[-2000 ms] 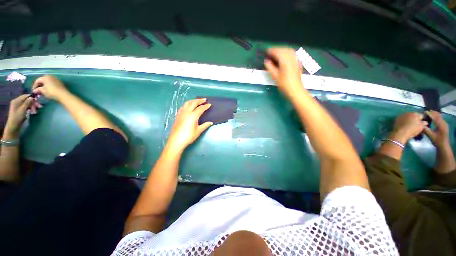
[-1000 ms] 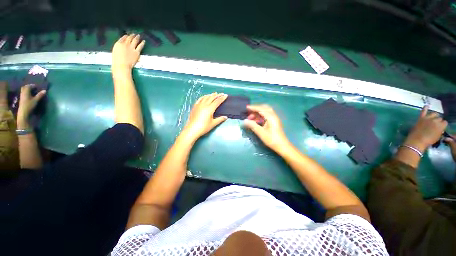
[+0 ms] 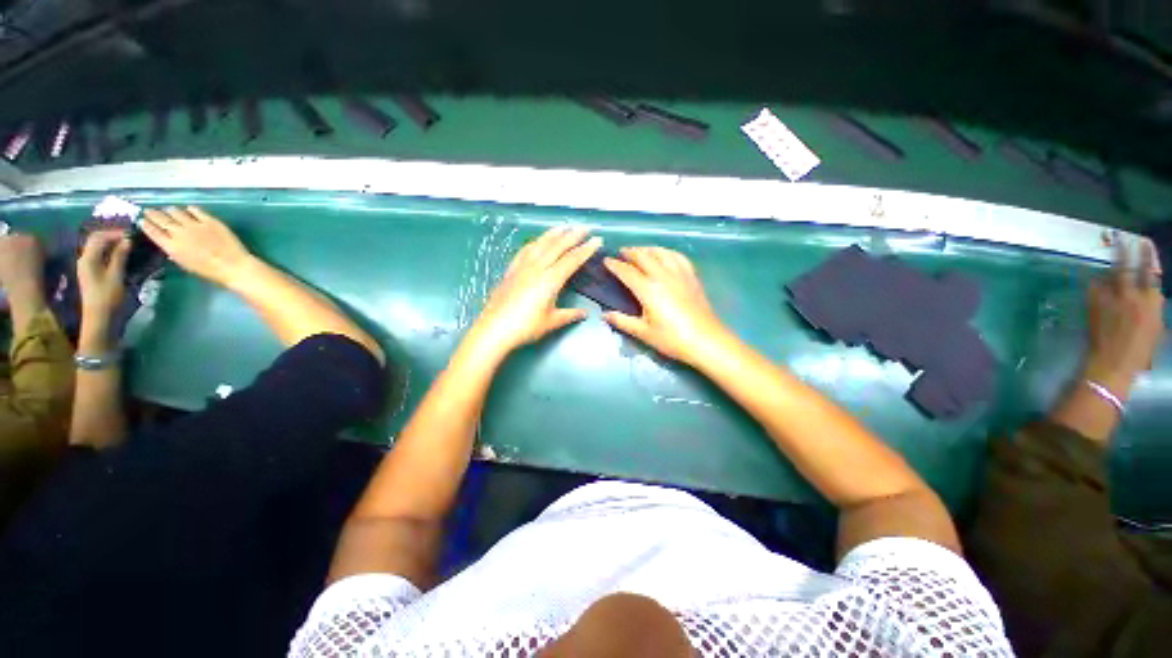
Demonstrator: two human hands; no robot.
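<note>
A dark piece [image 3: 604,285] lies on the green bench [image 3: 566,411] between my two hands, narrow and slightly tilted. My left hand [image 3: 532,291] covers its left end, with fingers on it and the thumb at its near edge. My right hand [image 3: 662,301] holds its right end, with fingers on top and the thumb below. The parts under my fingers are hidden. A loose overlapping pile of dark blanks [image 3: 887,315] lies to the right of my hands.
A white rail [image 3: 720,198] runs beyond my hands. Past it, dark strips [image 3: 368,118] and a white patterned card [image 3: 779,143] lie on the green belt. Other workers' hands are at the left [image 3: 193,242] and far right [image 3: 1123,309].
My right hand has closed in on the piece, which now shows narrower and tilted. The neighbour's hand at left has come back from the rail. The patterned card has shifted slightly left.
</note>
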